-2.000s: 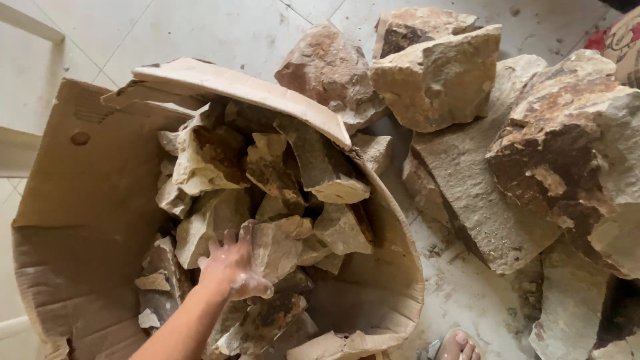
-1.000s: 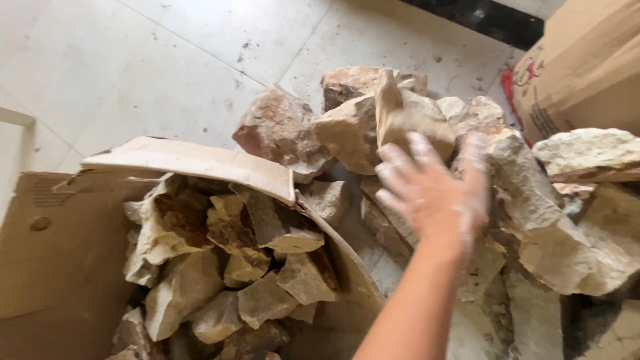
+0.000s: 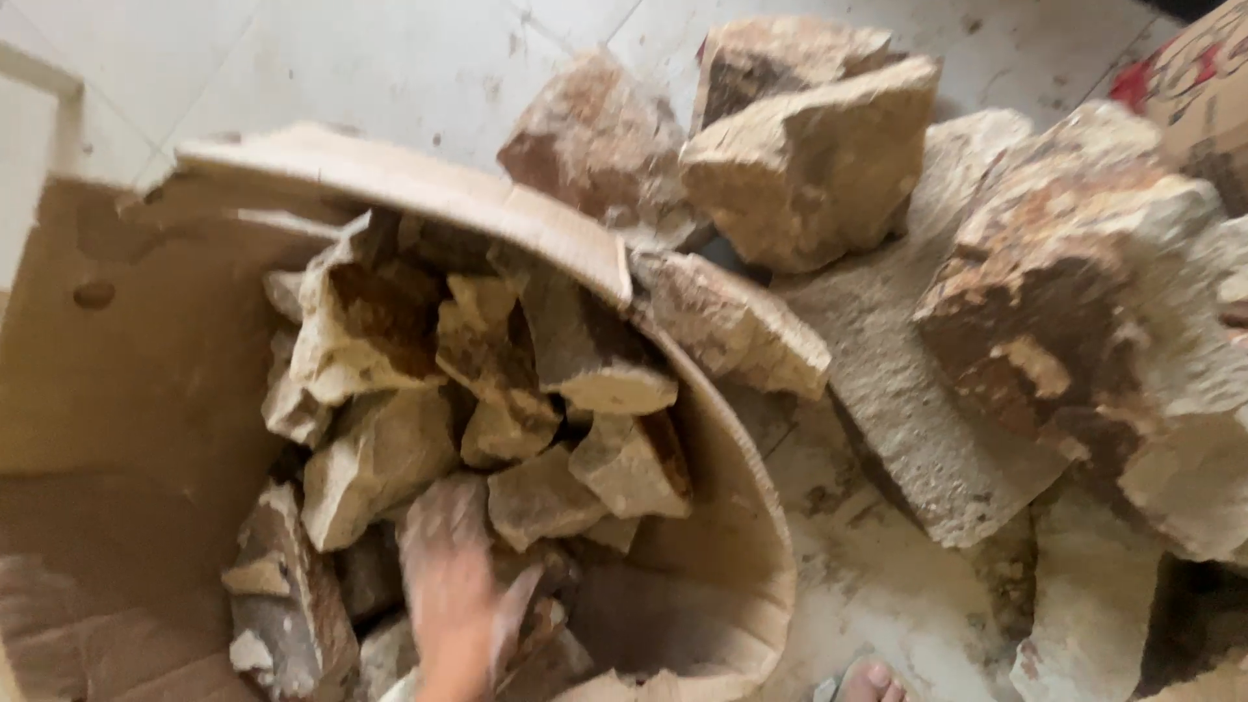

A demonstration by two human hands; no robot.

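Note:
My left hand (image 3: 453,585), dusty and blurred by motion, reaches palm down into an open cardboard box (image 3: 731,585) from the bottom of the view. Its thumb is apart from the fingers; whether they grip a stone cannot be told. Just above the fingers lie a pale angular stone (image 3: 380,468) and a smaller grey-beige stone (image 3: 541,497). A brown-hollowed stone (image 3: 361,322) sits higher in the heap. Against the outside of the box's right wall rests a long rough stone (image 3: 731,322). My right hand is out of view.
Large stones stand right of the box: a reddish one (image 3: 595,136), a tan block (image 3: 819,166), a long grey slab (image 3: 936,419) and a big brown one (image 3: 1063,292). Part of a foot (image 3: 868,682) shows at the bottom, a printed cardboard box (image 3: 1204,107) at upper right.
My left hand was in the box, then over the stones outside it, and is now in the box again. The long rough stone against the box's outside was not there in the earlier frames.

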